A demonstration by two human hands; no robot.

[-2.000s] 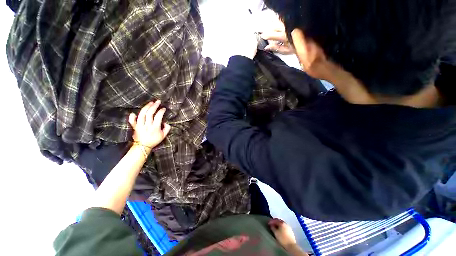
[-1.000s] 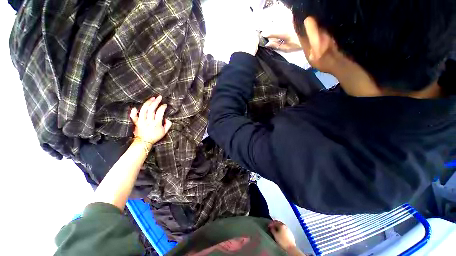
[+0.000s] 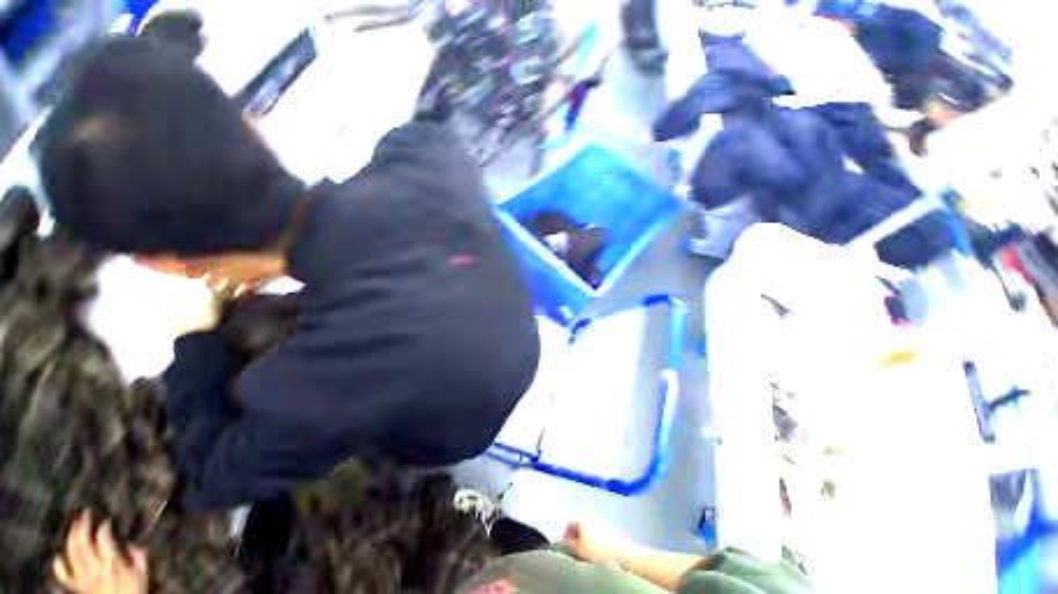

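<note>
The plaid garment heap point(image 3: 70, 383) lies dark and motion-blurred at the left, running down to the bottom edge. My left hand point(image 3: 102, 564) is at the bottom left, cut off by the frame edge. It lies on the plaid with fingers apart and grips nothing visible. My right hand point(image 3: 589, 543) is small and blurred at the bottom, beside my green clothing. Its fingers are unclear, and I cannot tell whether it holds anything.
A seated person in dark clothes point(image 3: 406, 313) bends over the work at the left. Behind are a blue chair frame point(image 3: 671, 406) and an open blue crate point(image 3: 627, 197) with a dark bundle inside. A white table point(image 3: 859, 464) stands right; another person's dark sleeve point(image 3: 801, 163) shows beyond.
The view has swung right and blurred. The heap, my left hand and the seated person now appear further left; the crate and right-hand table have come into view.
</note>
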